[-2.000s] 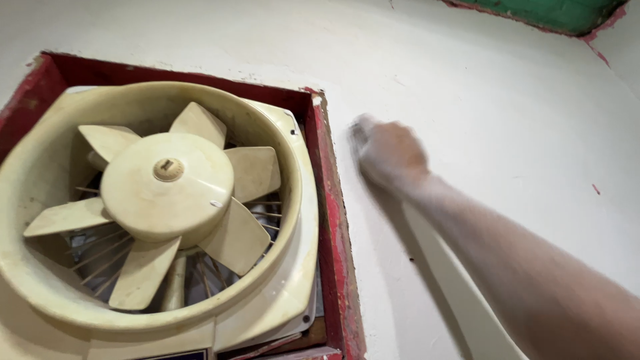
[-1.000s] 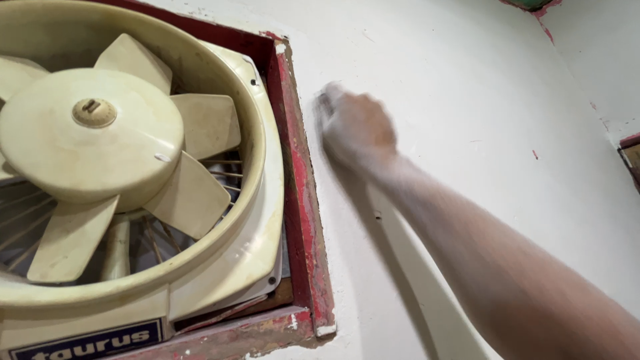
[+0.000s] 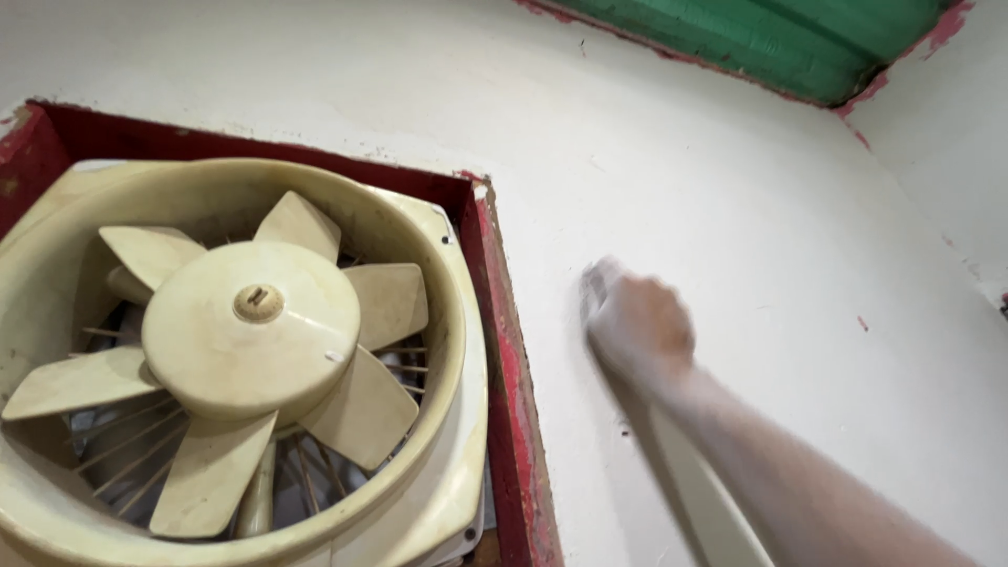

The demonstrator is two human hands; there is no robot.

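Observation:
My right hand [image 3: 642, 323] reaches in from the lower right and rests against the white wall [image 3: 756, 205], just right of the fan's red frame. Its fingers are curled and blurred; something greyish shows at the fingertips, too blurred to name. My left hand is out of view. Cream plastic blades and a round hub make up the exhaust fan [image 3: 250, 331] at the left, which sits inside a worn red wooden frame [image 3: 512, 378]. A shadow falls on the wall below my hand.
At the top right a green panel [image 3: 756, 39] is set in an opening edged with chipped red paint. The wall meets another white wall at the right. A small dark hole [image 3: 625, 433] lies below my hand.
The view has shifted between frames, bringing the green panel back into sight. My right hand stays on the wall beside the frame, blurred in every frame.

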